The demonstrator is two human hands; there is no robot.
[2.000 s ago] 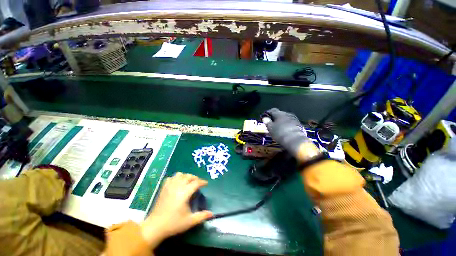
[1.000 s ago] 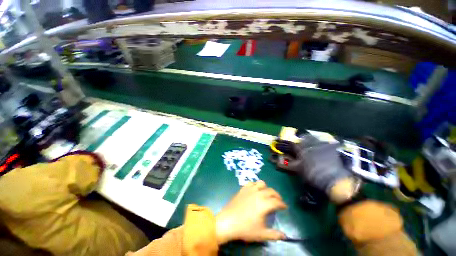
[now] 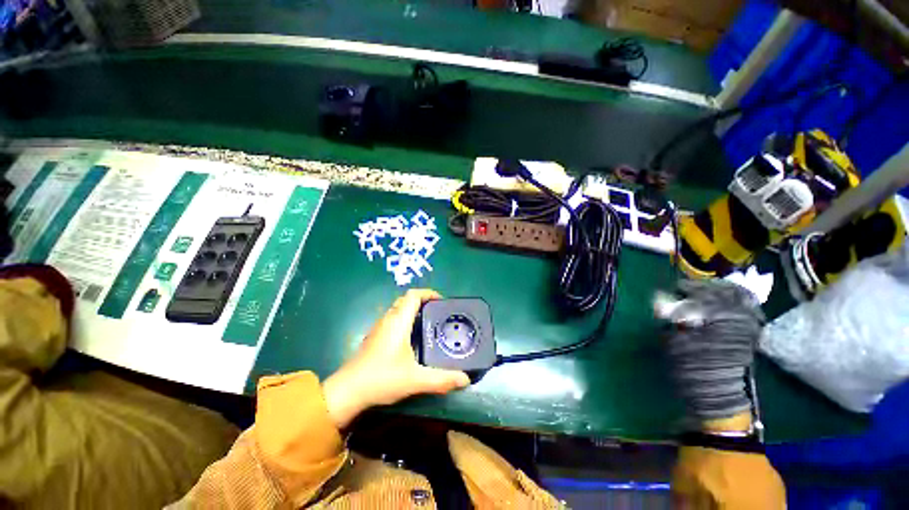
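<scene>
My bare left hand (image 3: 391,357) holds the black socket block (image 3: 457,335) by its left side at the bench's front, its round outlet facing up. A black power cord leaves its right side and runs to a coiled cord bundle (image 3: 590,257) beside the brown power strip (image 3: 515,233). My gloved right hand (image 3: 710,344) is blurred over the right of the bench; I cannot tell what its fingers hold. A loose pile of small white plastic clips (image 3: 400,245) lies behind the block. A white power strip (image 3: 638,218) and a cream block (image 3: 533,174) lie behind the brown strip.
A printed product sheet (image 3: 140,324) covers the left. A person's brown sleeve (image 3: 95,398) reaches over it. Yellow-and-black taped fixtures (image 3: 710,235) and a plastic bag (image 3: 847,324) stand at the right. Black units (image 3: 346,112) lie on the green belt (image 3: 239,110).
My right hand has moved from the strips towards me and to the right, uncovering the cord bundle. The block in my left hand now shows its outlet face. The view has tilted down.
</scene>
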